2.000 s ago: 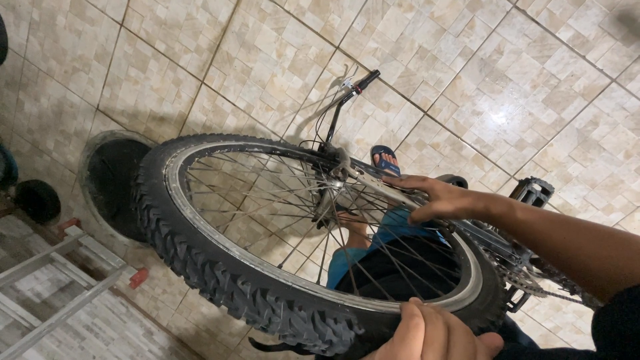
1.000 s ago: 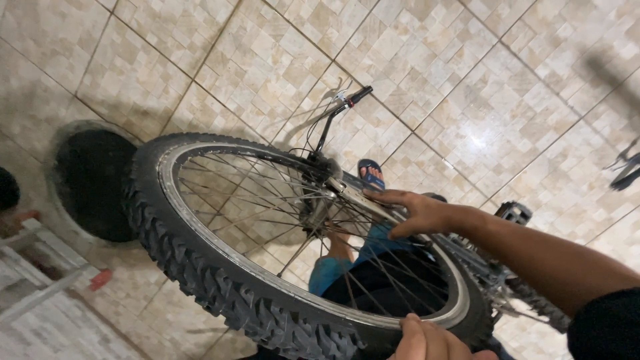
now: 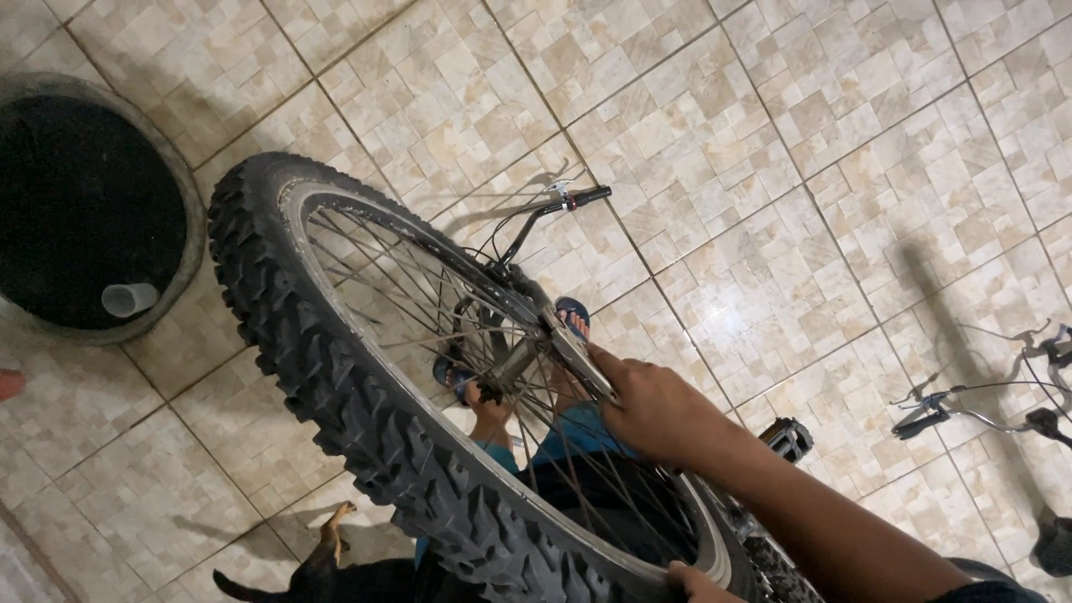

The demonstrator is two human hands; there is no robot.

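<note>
A bicycle wheel with a knobby black tire (image 3: 352, 419) fills the middle of the head view, tilted, with its spokes and hub in front of my legs. My right hand (image 3: 657, 410) reaches in from the lower right, its fingers closed around a pale metal bar (image 3: 582, 356) of the bicycle beside the wheel. Only part of my left hand (image 3: 699, 584) shows at the bottom edge, its thumb against the metal rim (image 3: 620, 565); its other fingers are hidden. Beyond the wheel lie the handlebar grip (image 3: 590, 198) and brake lever. A pedal (image 3: 787, 440) shows behind my right forearm.
A round dark tub (image 3: 84, 201) with a translucent cup (image 3: 130, 299) stands at the left. A dog (image 3: 322, 561) is at the lower left, close to the tire. Another bicycle's handlebar (image 3: 988, 419) is at the right. Sandaled feet (image 3: 574, 318) stand on the tiled floor beyond the wheel.
The view has shifted, so the ladder is out of frame and the second bicycle shows more. Both hands remain at the wheel and the metal bar. The dog now shows at the lower left.
</note>
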